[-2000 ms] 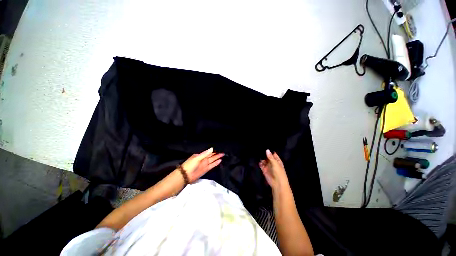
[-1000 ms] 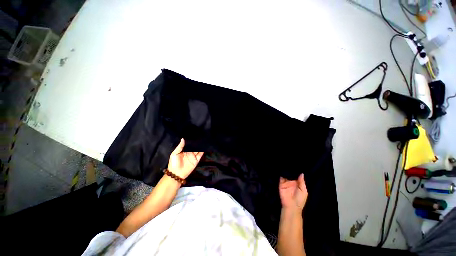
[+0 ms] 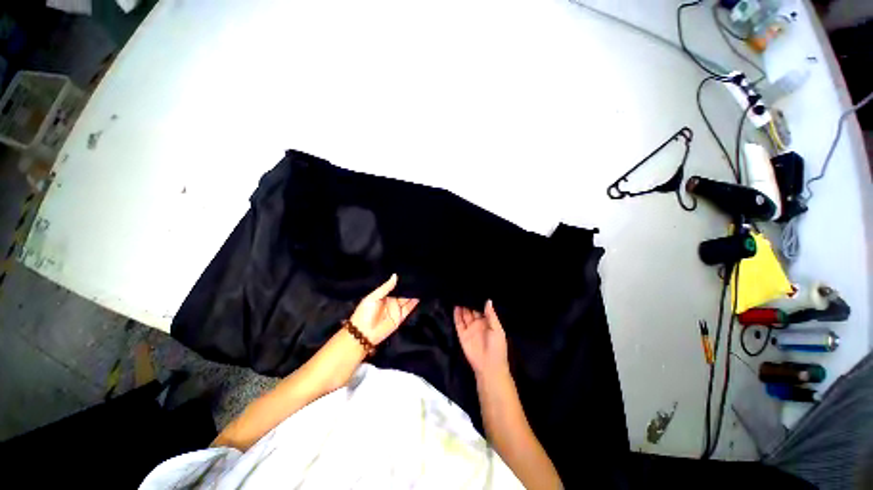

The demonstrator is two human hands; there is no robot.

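A black coat (image 3: 459, 239) lies on the white table in front of me, with shinier dark lining (image 3: 230, 306) at its left and near side. My left hand (image 3: 383, 316), with a brown bead bracelet at the wrist, is palm up with its fingertips under the edge of the matt black cloth and its thumb above. My right hand (image 3: 481, 340) is close to its right, fingers under the same edge and thumb up. Both hands hold this edge; the fingertips are partly hidden by the cloth.
A black hanger (image 3: 660, 177) lies on the white table (image 3: 383, 86) right of the coat. Further right are a black dryer (image 3: 732, 196), yellow cloth (image 3: 761, 273), several thread cones, small snips (image 3: 706, 342) and cables. A crate (image 3: 38, 105) stands at far left.
My right hand has moved left along the cloth edge, closer to my left hand. Since the earliest frame, both hands have taken hold of the edge. The view has also shifted.
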